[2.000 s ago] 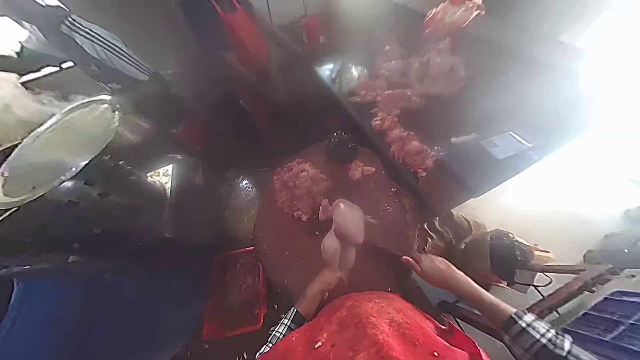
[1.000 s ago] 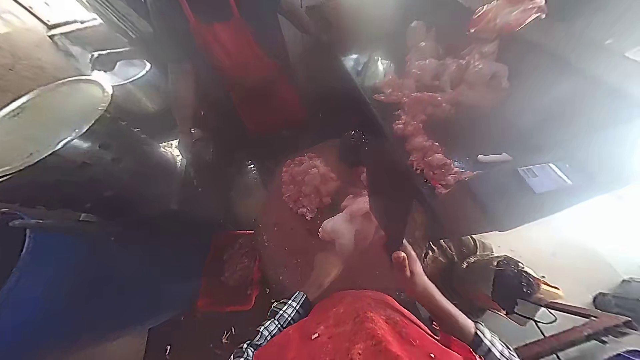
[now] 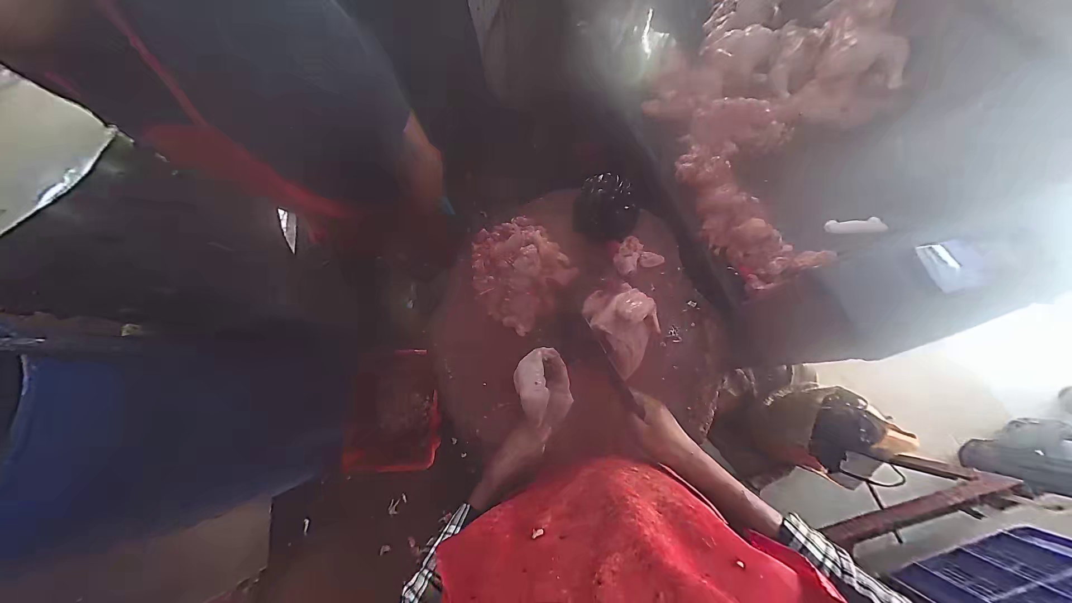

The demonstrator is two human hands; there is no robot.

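My left hand (image 3: 536, 423) is shut on a pale piece of raw poultry (image 3: 543, 381) above the near left part of a round chopping block (image 3: 469, 377). My right hand (image 3: 649, 419) grips a cleaver (image 3: 607, 356), its dark blade pointing away from me over the block. Beside the blade, on its right, rests a larger piece of raw poultry (image 3: 624, 322). A heap of chopped meat (image 3: 519, 272) sits at the back left of the block, and a small piece (image 3: 636, 255) lies at the back right.
A dark shiny round object (image 3: 606, 205) stands at the block's far edge. More raw poultry (image 3: 745, 193) covers the counter at the back right. A red tray (image 3: 392, 419) is left of the block. Another person's arm (image 3: 423, 167) is beyond it, near the block.
The poultry that was together near my left hand is now apart: one piece in my left hand, one on the block. The cleaver, raised a second ago, is lower. The other person is nearer.
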